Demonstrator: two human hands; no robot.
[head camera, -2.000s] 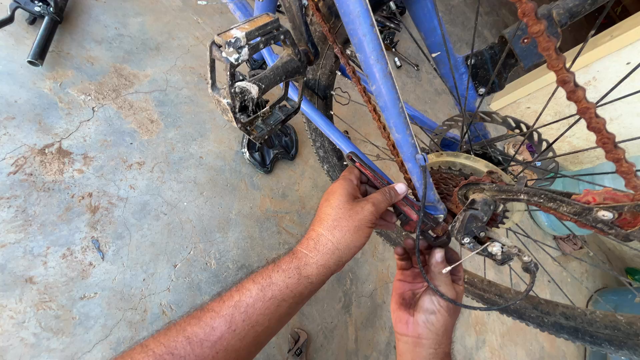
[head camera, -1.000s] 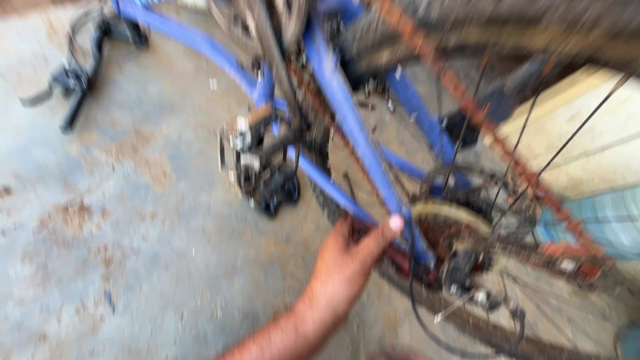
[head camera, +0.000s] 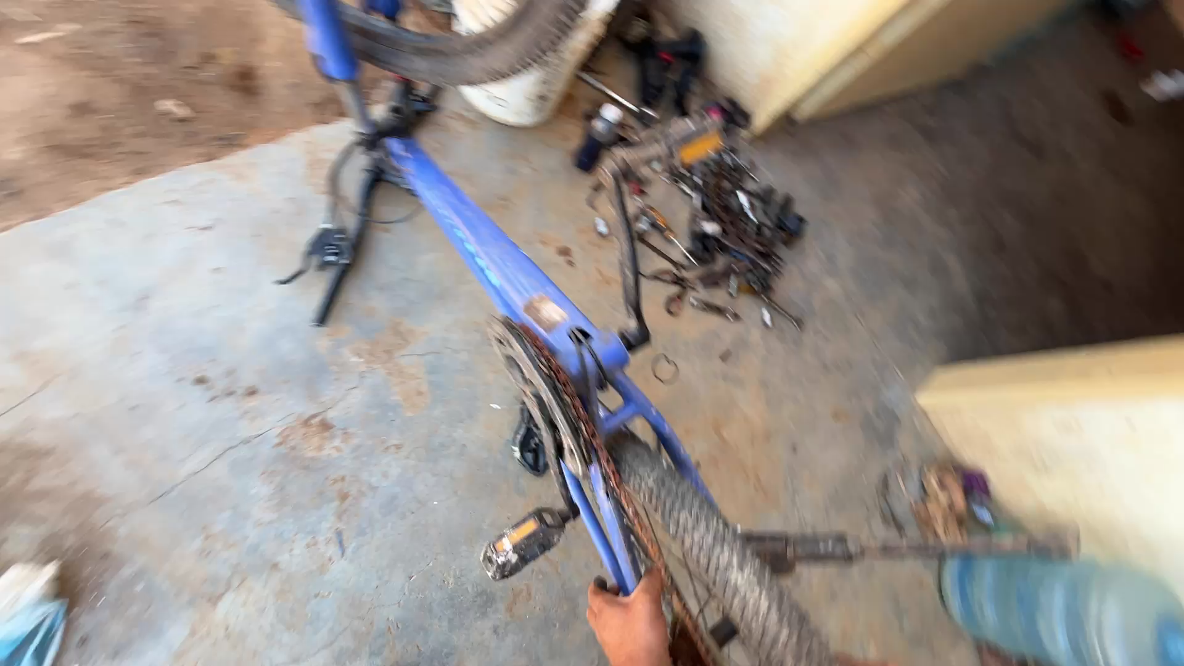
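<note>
A blue bicycle frame (head camera: 490, 245) stands upside down on the concrete, its handlebar (head camera: 347, 250) resting on the floor. One of my hands (head camera: 632, 622), seemingly the left, is closed around the blue rear stay (head camera: 606, 532) at the lower middle, beside the rusty chain (head camera: 592, 435) and the rear tyre (head camera: 708, 523). The chainring (head camera: 532, 379) and a pedal (head camera: 523, 544) are to the left of the chain. At the bottom edge, right of the tyre, a skin-toned sliver may be my other hand; it is too cut off to tell.
A pile of tools and metal parts (head camera: 731, 222) lies beyond the frame, near a white bucket (head camera: 518, 97). A bluish plastic water bottle (head camera: 1054, 606) lies at the lower right, below a pale yellow wall (head camera: 1073, 416). A metal bar (head camera: 906, 546) extends rightward from the tyre. Bare soil (head camera: 166, 102) borders the concrete.
The view has swung strongly toward the front of the bicycle. Two seconds ago both hands were at the rear axle area, the left with a red-handled tool; that tool is not visible now.
</note>
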